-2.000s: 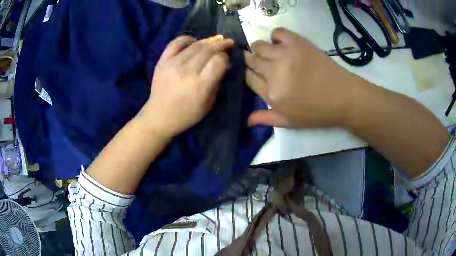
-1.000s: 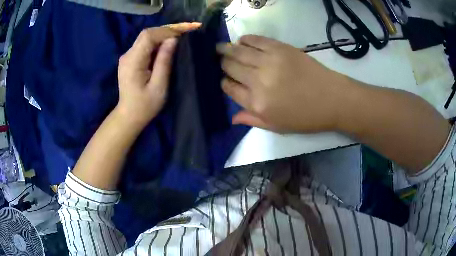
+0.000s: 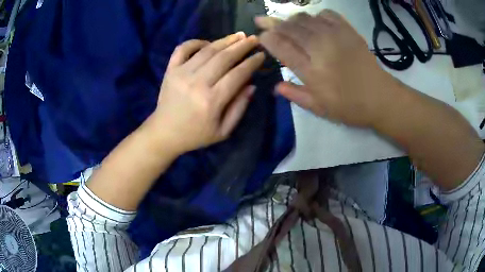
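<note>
A large dark blue garment piece (image 3: 95, 69) covers the left of the table and hangs to the lap. A black to dark grey band (image 3: 247, 133) runs along its right side. My left hand (image 3: 205, 95) lies flat over the band and blue cloth, fingers pointing up and right. My right hand (image 3: 329, 69) is beside it, slightly blurred, fingers spread at the cloth's right edge; whether it touches the cloth is unclear. A bit of the sewing machine's metal (image 3: 298, 2) shows at the top edge. The needle area is out of view or hidden.
Black-handled shears (image 3: 404, 48) lie at the upper right, beside thin brown and metal tools (image 3: 428, 24). A black cloth scrap (image 3: 465, 50) lies right of them on the white table (image 3: 340, 141). A small fan (image 3: 16, 241) stands at the lower left.
My left hand has moved right from its pinched pose and flattened onto the cloth. My right hand has shifted right and up, fingers spreading. The band and cloth lie further right than one second ago.
</note>
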